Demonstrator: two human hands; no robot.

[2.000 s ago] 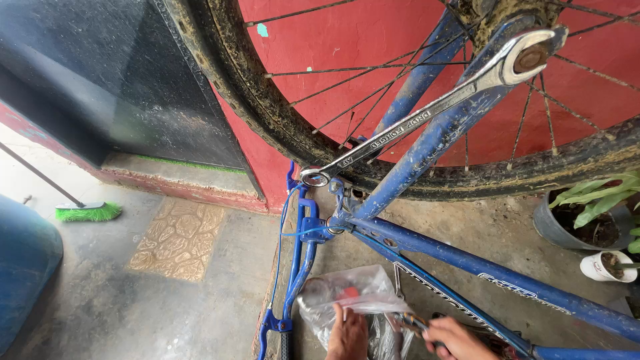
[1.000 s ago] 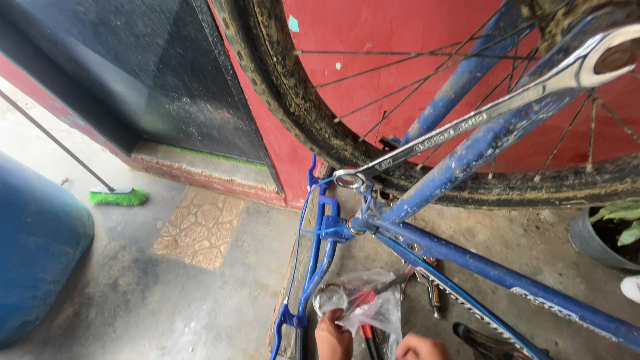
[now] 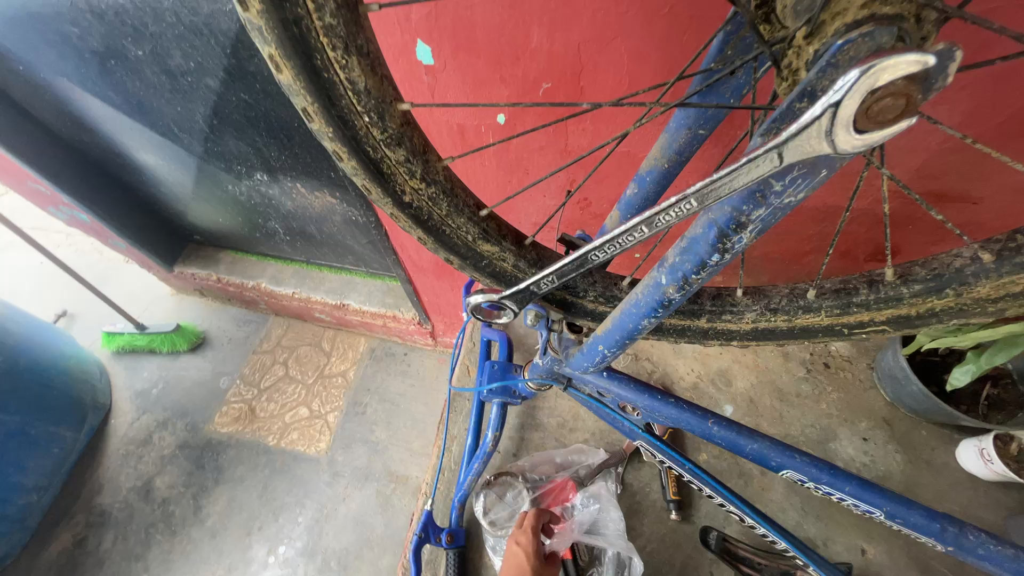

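At the bottom, my left hand [image 3: 530, 545] pinches a clear plastic bag [image 3: 596, 520] holding red-handled tools and a round, ring-like item. My right hand is out of view. Above the bag, a blue bicycle frame [image 3: 680, 276] stands upside down with a muddy wheel [image 3: 432, 208]. A steel combination wrench [image 3: 640, 232] has its open end around the rusty axle nut [image 3: 886, 104]; its ring end reaches down left, near the fork crown. A tool with a black and yellow handle [image 3: 670, 484] lies on the floor right of the bag.
Blue handlebars [image 3: 480, 448] rest left of the bag. A green-bristled broom [image 3: 152, 338] and blue barrel [image 3: 48, 424] stand at left. A potted plant [image 3: 920, 384] and white cup [image 3: 988, 456] are at right. A red wall [image 3: 496, 64] lies behind the wheel.
My right hand, holding a tool two seconds ago, has gone out of view at the bottom. My left hand remains at the bag. The view has shifted.
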